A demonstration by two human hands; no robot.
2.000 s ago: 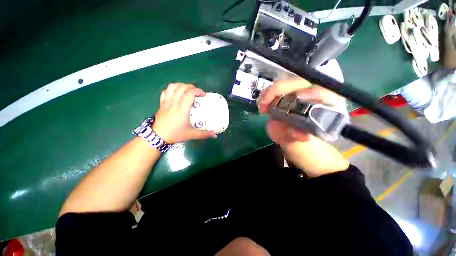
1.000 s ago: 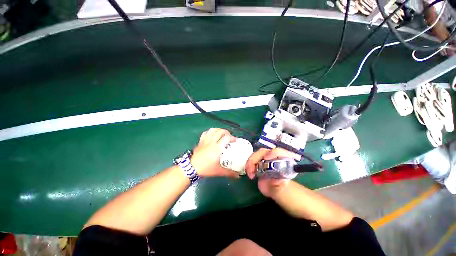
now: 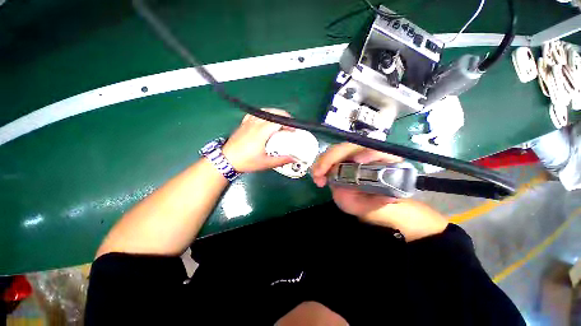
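Observation:
My left hand point(image 3: 255, 143), with a metal watch on the wrist, holds a round white plastic housing point(image 3: 302, 145) above the green bench. A small dark hole or spot shows near the housing's lower edge, beside my left thumb. My right hand point(image 3: 353, 191) is wrapped around a grey power driver point(image 3: 376, 178) lying across the fist, its thick black cable leaving to the right. The right fingertips are just right of the housing; a small gap shows. The driver's tip and any screw cannot be made out.
The silver screw feeder point(image 3: 363, 114) stands on the bench point(image 3: 159, 146) beyond my right hand. A second grey driver point(image 3: 455, 79) leans at its right, beside a white glove or cloth point(image 3: 444, 121). Corded cream units point(image 3: 560, 73) lie at far right. A black cable point(image 3: 236, 102) hangs across the view.
From one second ago, the view has shifted and my right hand with the driver looks larger and nearer. My left hand has turned the housing, so its dark spot now faces the lower right.

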